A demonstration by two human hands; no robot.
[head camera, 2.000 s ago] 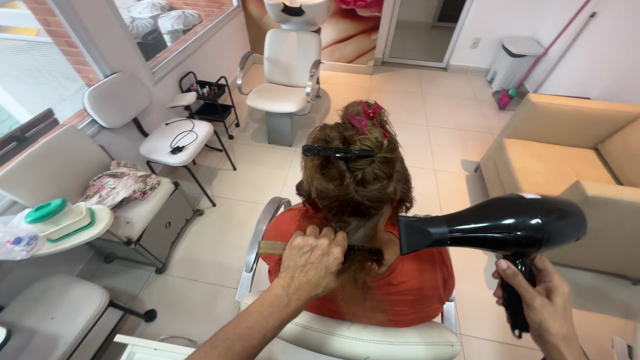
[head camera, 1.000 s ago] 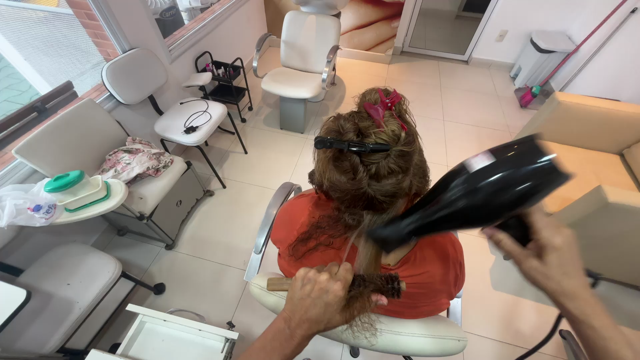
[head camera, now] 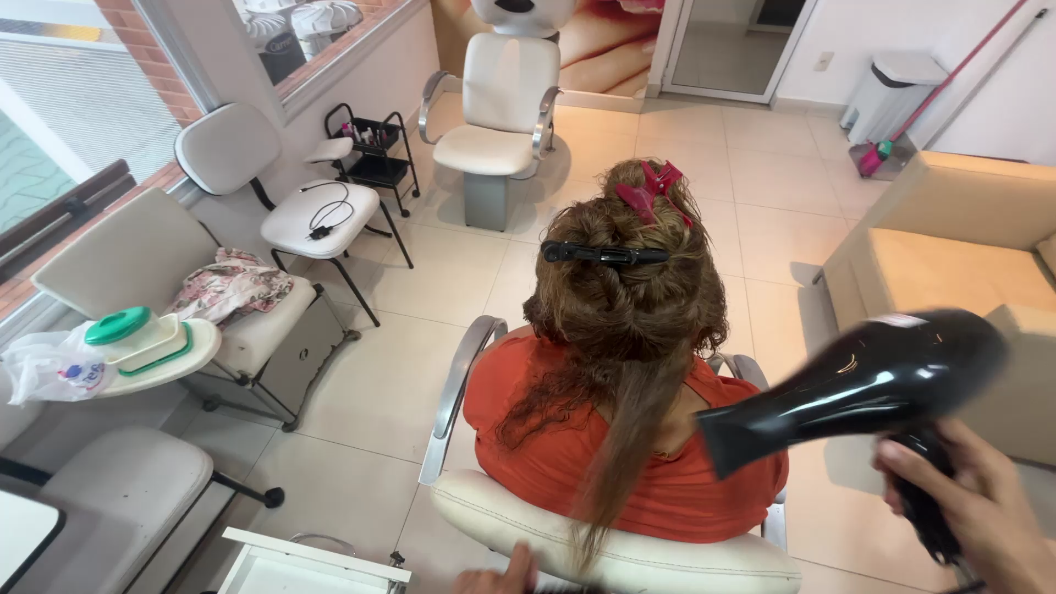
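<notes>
A person in a red top (head camera: 536, 412) sits in a salon chair, back toward me. The hair is gathered up with a black hair clip (head camera: 606, 253) and a pink claw clip (head camera: 652, 191). A smooth lock of hair (head camera: 623, 445) hangs over the cream chair back (head camera: 685, 565). My right hand (head camera: 949, 487) grips the handle of a black hair dryer (head camera: 858, 379), its nozzle just right of the lock. At the bottom edge is my left hand (head camera: 499, 577), partly cut off, with dark bristles of a round hairbrush (head camera: 569, 589) beside it; its grip is mostly hidden.
An open white drawer (head camera: 305, 569) is at lower left. White chairs (head camera: 322, 219) line the left wall, and a small round tray (head camera: 206, 342) holds plastic containers. Farther back stand a black trolley (head camera: 375, 169) and a salon chair (head camera: 495, 148). A beige armchair (head camera: 949, 272) is at right.
My left hand and the brush have moved down from the hair to the bottom edge. The lock, earlier around the brush, now hangs free. The dryer was nearer the hair a second ago.
</notes>
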